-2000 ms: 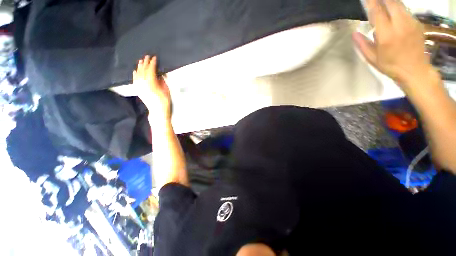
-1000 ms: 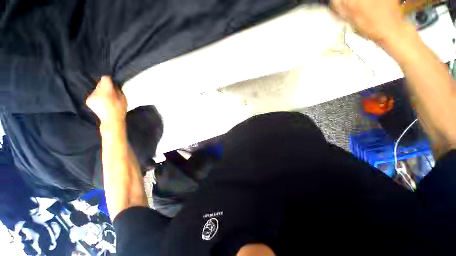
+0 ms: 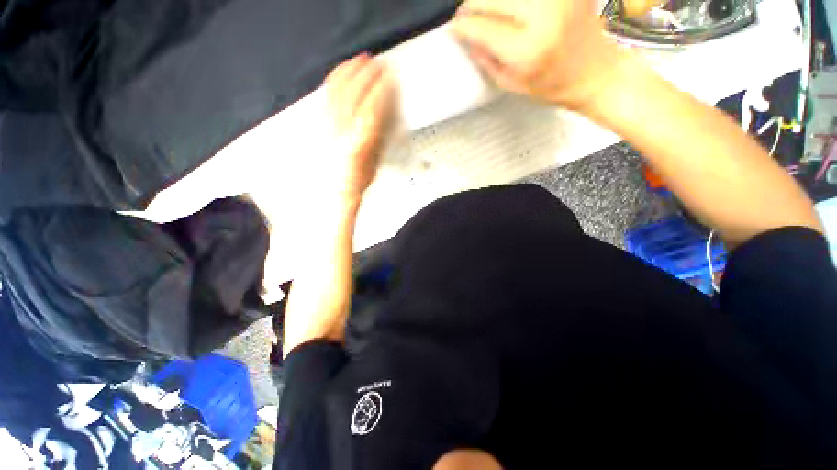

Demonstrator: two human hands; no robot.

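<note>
The dark garment (image 3: 229,73) lies over the long white padded pressing board (image 3: 436,78), its lower edge running diagonally across the board. Part of the cloth hangs down at the left. My left hand (image 3: 360,115) is at the garment's lower edge near mid-board, blurred; whether its fingers hold the cloth I cannot tell. My right hand (image 3: 532,46) is at the garment's right end, its fingers bent near the cloth edge; its grip is not clear.
A metal-rimmed rest (image 3: 684,18) with an item on it is at the table's top right. Blue crates (image 3: 675,248) stand on the grey floor (image 3: 592,197) at right. A blue bin (image 3: 220,399) and scattered white and black pieces (image 3: 147,427) are at lower left.
My left hand has moved right along the garment's edge from the bunched cloth at left. My right hand has moved left and slightly down. The view has shifted, showing more of the table's right end.
</note>
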